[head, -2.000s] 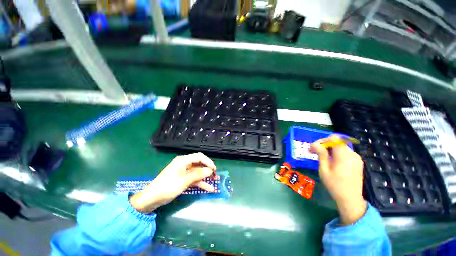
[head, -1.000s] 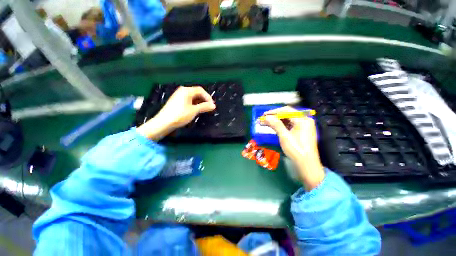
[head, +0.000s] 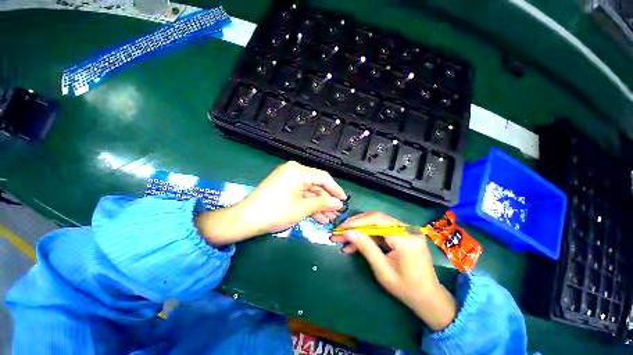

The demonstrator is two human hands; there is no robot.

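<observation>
My left hand (head: 295,201) is bare and pinches a small dark component (head: 344,206) between thumb and fingers, above the die-cut adhesive sheet (head: 184,188). The sheet is blue with rows of small white marks and lies partly under my hand and wrist. My right hand (head: 395,260) holds a slim yellow tool (head: 382,230) roughly level, its tip pointing left, just below and close to the component. Whether tip and component touch cannot be told. The component is mostly hidden by my fingers.
A stacked black blister tray (head: 333,104) with small parts lies beyond my hands. Right of it are a blue bin (head: 548,208) with small white pieces and an orange packet (head: 454,241). Another black tray (head: 590,256) is far right. A second blue sheet (head: 146,48) and a black device (head: 28,114) are left.
My left hand has come back from over the centre tray to the blue sheet, with a dark component now visible in it. My right hand has moved from the bin to beside my left. The view has shifted.
</observation>
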